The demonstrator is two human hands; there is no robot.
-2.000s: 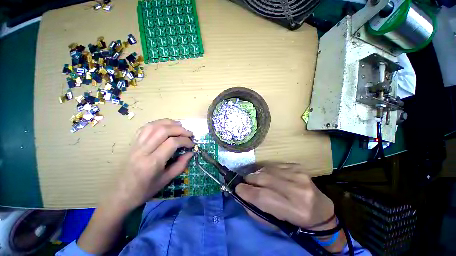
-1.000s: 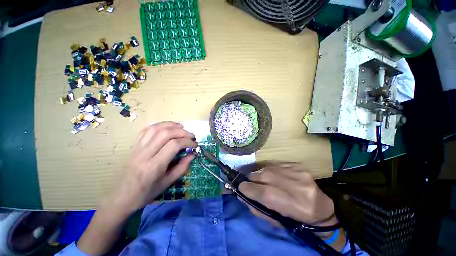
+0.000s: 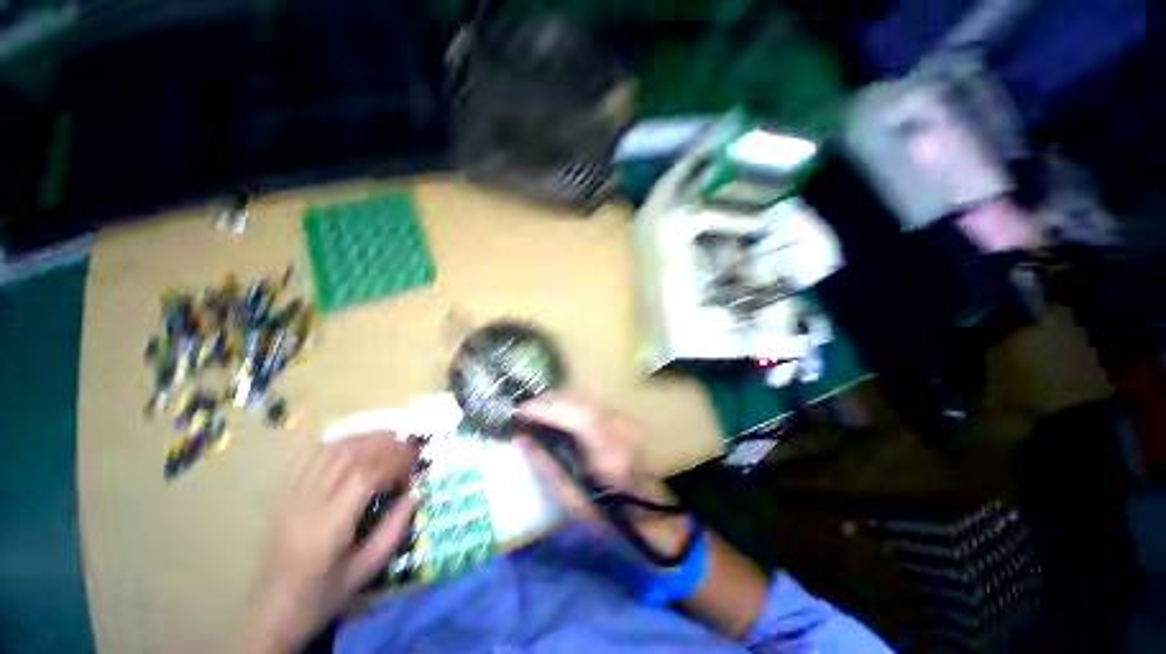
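The picture is strongly blurred. The green circuit board panel (image 3: 457, 511) lies on a white sheet (image 3: 522, 488) at the lower middle. My left hand (image 3: 343, 517) rests over the panel's left part; its fingers are bent over dark parts, and whether it grips one is not clear. My right hand (image 3: 592, 441) holds the black soldering iron (image 3: 559, 450), its front end at the near rim of the round tip-cleaning pot (image 3: 469, 411). The iron's tip is not distinct.
A pile of small components (image 3: 217, 354) lies at left on the cardboard (image 3: 384, 364). A spare green panel (image 3: 371, 250) lies at the far side. A black fan (image 3: 544, 121) stands beyond. The off-white solder feeder (image 3: 678, 288) with its reel (image 3: 771, 151) stands at right.
The camera view has swung and blurred, showing more of the far and right surroundings. My right hand and the iron have moved away from my left hand to the pot.
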